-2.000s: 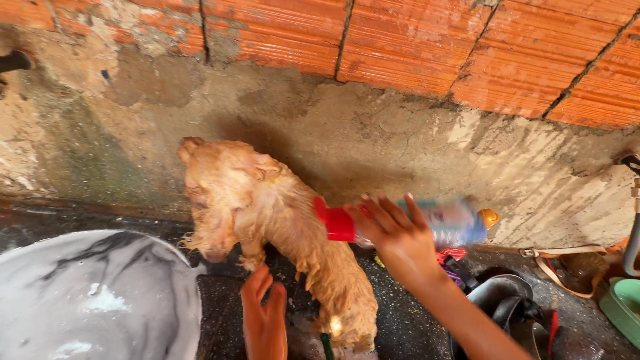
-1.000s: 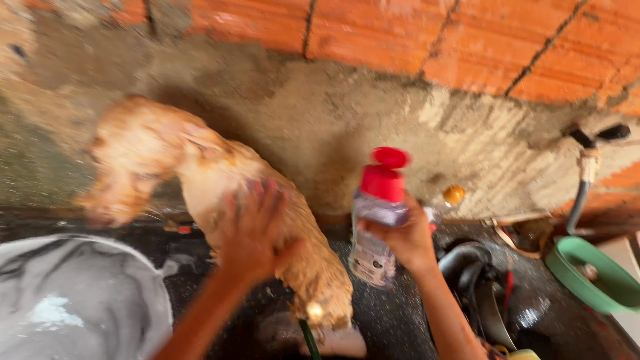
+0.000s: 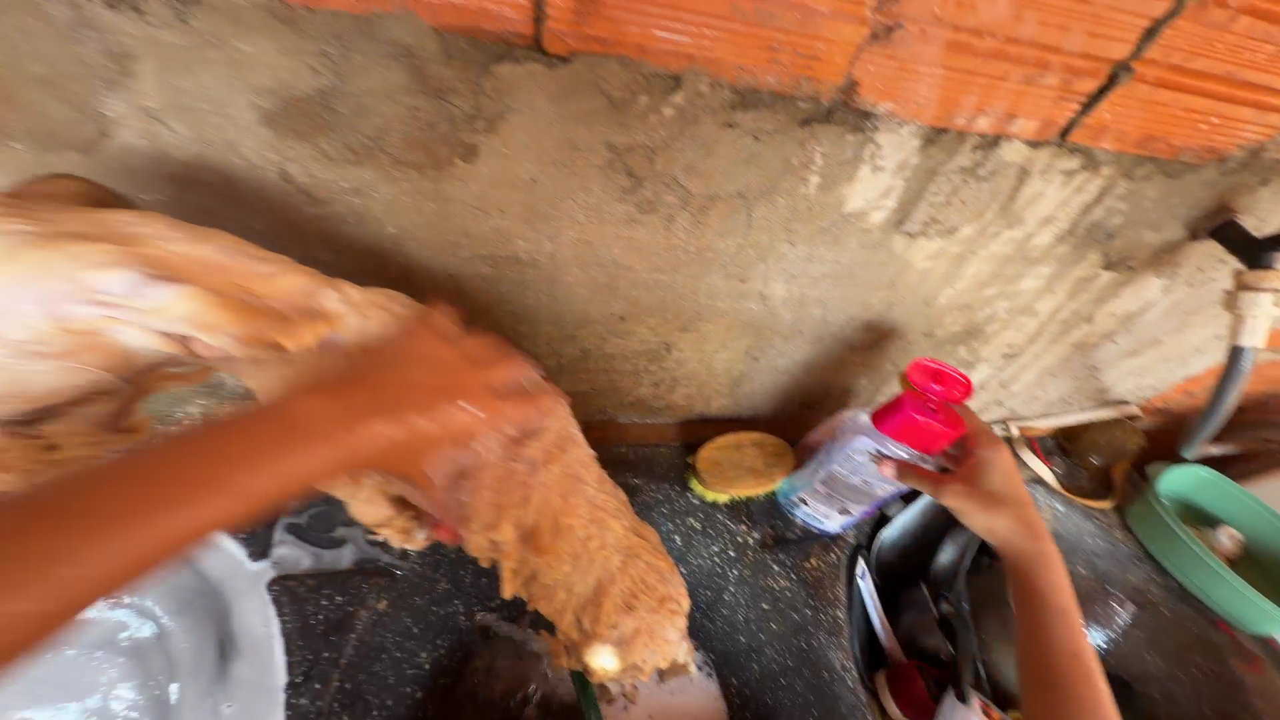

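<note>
A wet dog with light brown fur (image 3: 600, 560) stands along the wall on a dark speckled counter, its front part at the left edge of the view. My left hand (image 3: 450, 400), blurred, lies on the dog's back. My right hand (image 3: 975, 475) grips a clear plastic bottle (image 3: 845, 485) with a red flip cap (image 3: 925, 400), which stands open. The bottle is tilted over the counter. Close to its left lies an oval brush with a wooden back (image 3: 745, 463) and yellow-green bristles.
A large pale basin (image 3: 235, 620) with whitish liquid stands at the lower left. Dark cookware with utensils (image 3: 900, 590) sits below my right hand. A green plastic tub (image 3: 1190, 540) and a tap with a grey hose (image 3: 1220, 400) are at the right. Behind runs a plaster and brick wall (image 3: 700, 250).
My right hand has moved the bottle away from the dog, to the right beside the brush. My left hand has slid along the dog's back towards its rear. The view has shifted.
</note>
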